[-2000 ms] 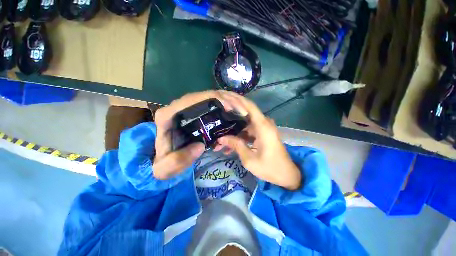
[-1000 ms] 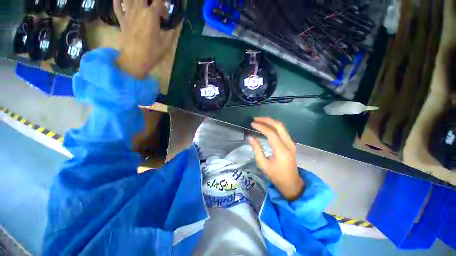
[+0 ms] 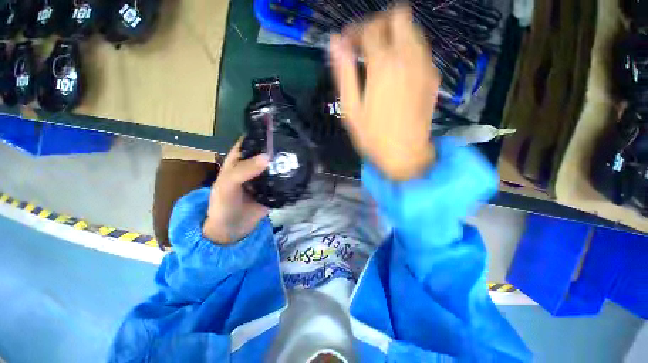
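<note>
My left hand point(image 3: 238, 188) grips a round black housing point(image 3: 281, 159) by its lower left side at the bench's near edge. The housing's short neck points away from me, with a whitish patch and fine wires inside. My right hand point(image 3: 387, 92) is blurred and raised over the near side of the cable heap point(image 3: 455, 28); its fingers are spread and I see nothing held in it. A second housing point(image 3: 332, 106) lies on the green mat, partly hidden behind my right hand. A whitish squeeze bottle point(image 3: 476, 132) lies right of my right wrist.
More housings point(image 3: 62, 78) sit on a cardboard sheet point(image 3: 167, 78) at the left. Blue holder ends point(image 3: 281, 21) show beside the cables. Brown cardboard strips point(image 3: 543, 92) and further housings are at the right. Blue bins point(image 3: 551, 259) and an open cardboard box point(image 3: 186, 188) are below the bench edge.
My left hand has come back from the housings at the far left and now grips a housing near me. My right hand has moved up from below the bench edge to the cables.
</note>
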